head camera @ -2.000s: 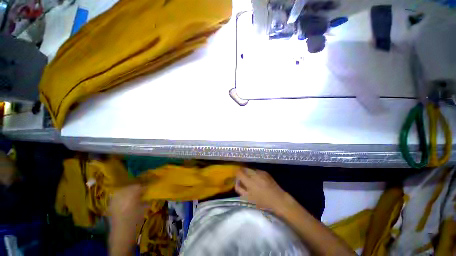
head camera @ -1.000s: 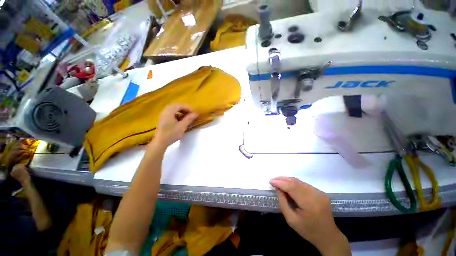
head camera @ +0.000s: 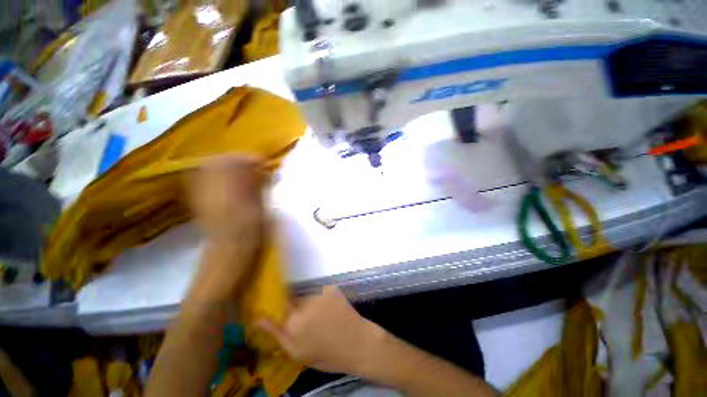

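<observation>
A stack of mustard garment panels (head camera: 155, 174) lies on the white table left of the sewing machine (head camera: 481, 77). A mustard piece (head camera: 267, 283) stretches from my left hand down over the table edge to my right hand. My left hand (head camera: 229, 198) is blurred and closed on its upper part, over the stack. My right hand (head camera: 329, 329) holds its lower part below the table edge; the fingertips are partly hidden by cloth. The needle area (head camera: 374, 151) is lit, with no cloth seen under it.
Scissors with green and yellow handles (head camera: 554, 221) lie at the right. A pale strip (head camera: 465, 190) and an orange stick-like tool (head camera: 673, 146) are on the table. A mustard-and-white bundle (head camera: 643, 326) hangs lower right. Mustard pieces and something green sit below the table edge.
My left hand has lifted a mustard piece from the stack and drawn it over the edge. My right hand has moved left and down and taken hold of it. The view has shifted right.
</observation>
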